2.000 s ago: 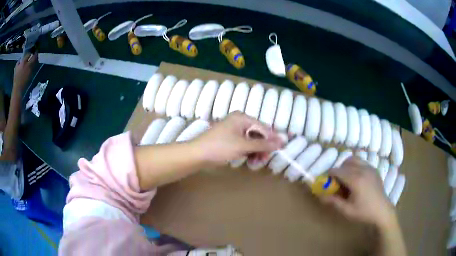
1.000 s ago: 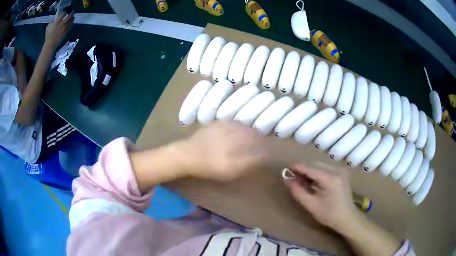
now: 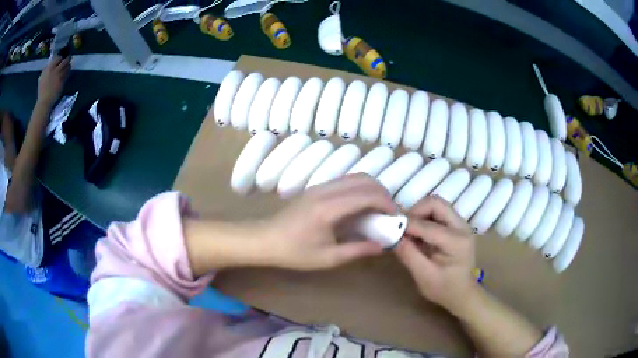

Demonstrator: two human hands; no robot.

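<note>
My left hand (image 3: pixel 325 222) holds a white plastic unit (image 3: pixel 382 228), with its end and small dark hole facing my right hand. My right hand (image 3: pixel 441 253) has its fingertips at that end of the unit; the cord loop is not visible between them. A yellow-and-blue piece (image 3: pixel 478 275) shows only as a small part beside my right hand, mostly hidden behind it. Two slanted rows of white units (image 3: pixel 350 108) lie on the cardboard sheet (image 3: pixel 294 297) just beyond my hands.
Joined assemblies with yellow pieces (image 3: pixel 365 57) lie on the dark green conveyor belt (image 3: pixel 462 63). A metal post (image 3: pixel 120 31) stands at the upper left. A black-and-white cloth item (image 3: pixel 105 140) lies on the bench at left. Another person's arm (image 3: pixel 35 133) is at the far left.
My left hand, over the near row a second ago, now holds a white unit at my right fingertips. The cord loop seen at my right fingertips is now hidden. The view has shifted.
</note>
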